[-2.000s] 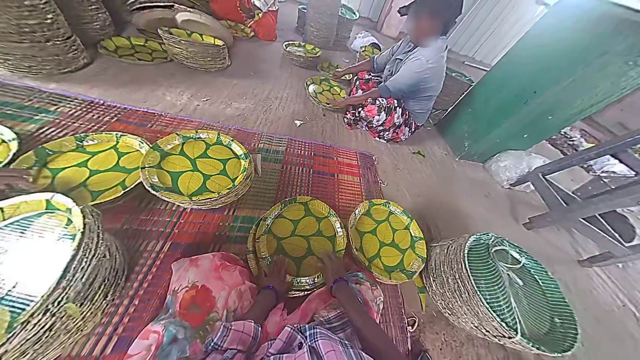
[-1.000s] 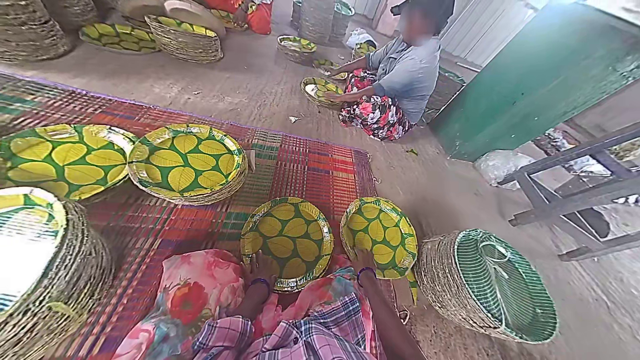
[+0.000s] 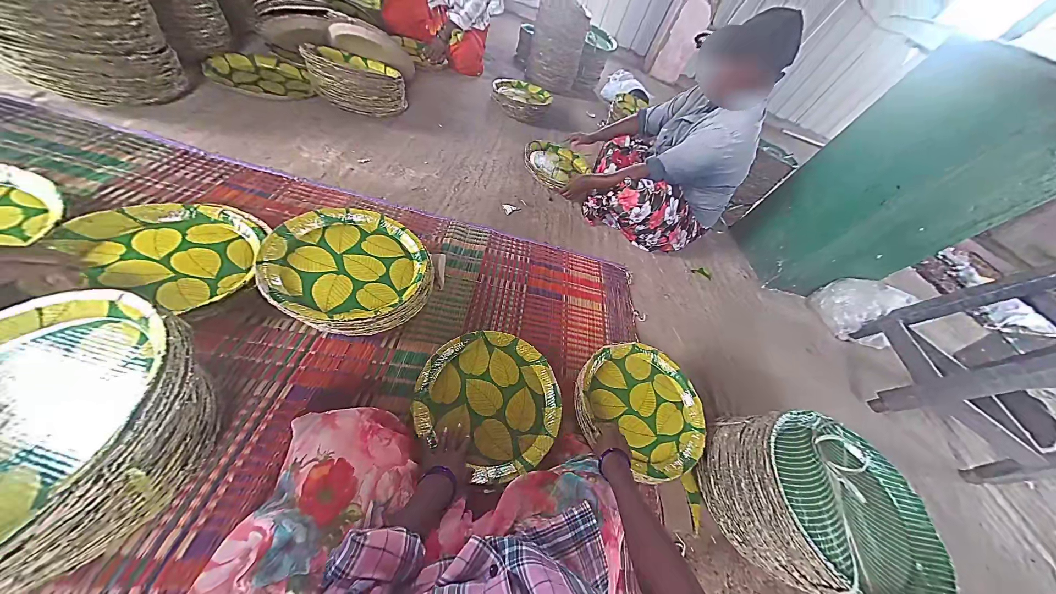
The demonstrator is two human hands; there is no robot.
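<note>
A round plate with a yellow leaf print on green (image 3: 487, 396) lies on the woven mat before my knees. My left hand (image 3: 448, 452) rests on its lower left rim, fingers spread. To its right is a small stack of similar leaf-print plates (image 3: 643, 400); my right hand (image 3: 612, 441) touches the lower left edge of the top one, its fingertips hard to make out. Another stack of leaf-print plates (image 3: 342, 264) stands farther up the mat, beside a wide leaf-print plate (image 3: 177, 247) at the left.
A tall plate stack (image 3: 186, 396) rises at the near left. On the right a bundle with a green striped face (image 3: 866, 503) lies near a dark wooden frame (image 3: 973, 371). Beyond the red woven mat (image 3: 528, 289), a seated person (image 3: 701, 148) handles plates on the floor.
Two seconds ago both my hands were on the middle plates, with another plate edge showing at their left. My right hand has moved right to the neighbouring stack.
</note>
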